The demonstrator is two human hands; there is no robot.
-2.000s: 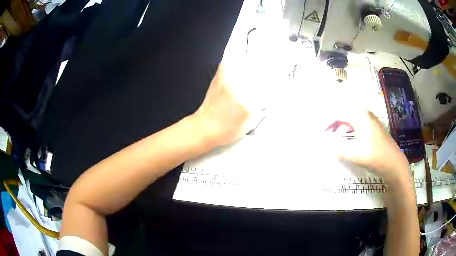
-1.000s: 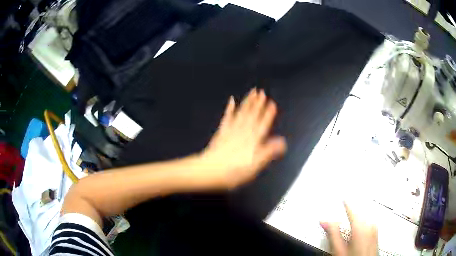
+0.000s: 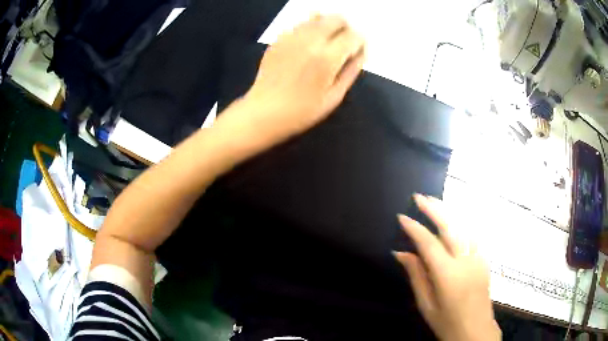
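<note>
A large black cloth panel [image 3: 333,160] lies over the left and front of the white machine table [image 3: 520,233] and hangs over its front edge. My left hand [image 3: 310,66] is at the panel's upper edge with its fingers curled; whether it pinches the cloth is hidden. My right hand [image 3: 443,266] is at the panel's right side, fingers spread and resting on or just above the cloth. The off-white sewing machine head [image 3: 533,50] stands at the upper right, with the needle area partly lost in glare.
A dark red smartphone [image 3: 587,203] lies right of the machine. Thin metal tools [image 3: 519,130] lie near the needle area. More dark cloth [image 3: 100,60] is piled at the upper left. White scraps [image 3: 50,246] and a yellow tube [image 3: 60,200] are at the lower left.
The black panel has shifted down and right, uncovering white table at the top. My left hand has moved up to its upper edge. My right hand has come up from the front edge onto the cloth.
</note>
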